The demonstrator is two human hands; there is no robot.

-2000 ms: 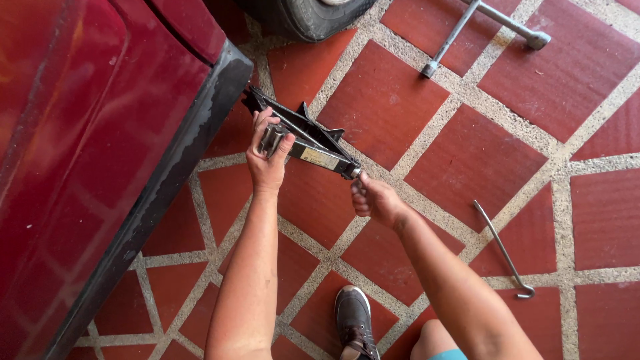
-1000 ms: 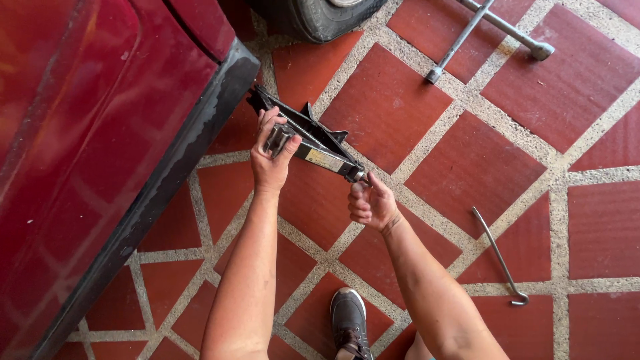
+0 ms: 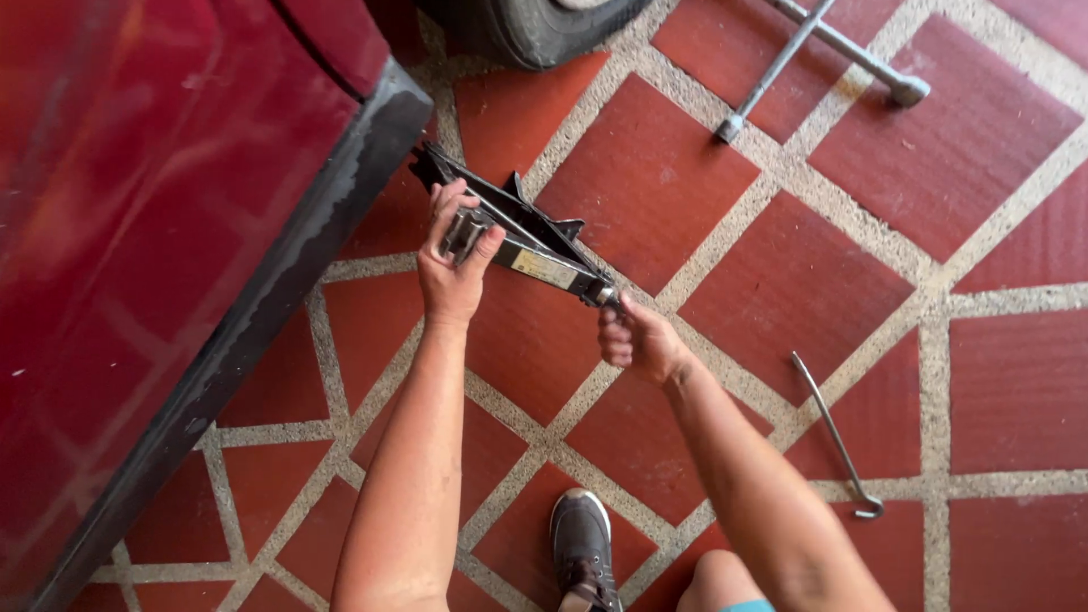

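Observation:
A black scissor jack (image 3: 548, 263) with a label on its arm lies partly folded beside the sill of a red car (image 3: 212, 170). My left hand (image 3: 457, 255) grips the jack around its metal saddle, thumb on the near side and fingers on the far side. At the jack's right end, my right hand (image 3: 633, 336) has its fingers closed on the screw end, next to a round metal collar. The jack's far left end reaches close to the black sill trim (image 3: 297, 246); whether they touch cannot be told.
A car tire (image 3: 544, 34) stands at the top. A cross-shaped lug wrench (image 3: 837, 38) lies on the tiled floor (image 3: 799, 297) at the upper right. Lower down on the right is a thin hooked metal rod (image 3: 837, 438). My shoe (image 3: 580, 540) is at the bottom centre.
My right hand has changed its pose slightly at the screw end. My left hand keeps its hold on the jack.

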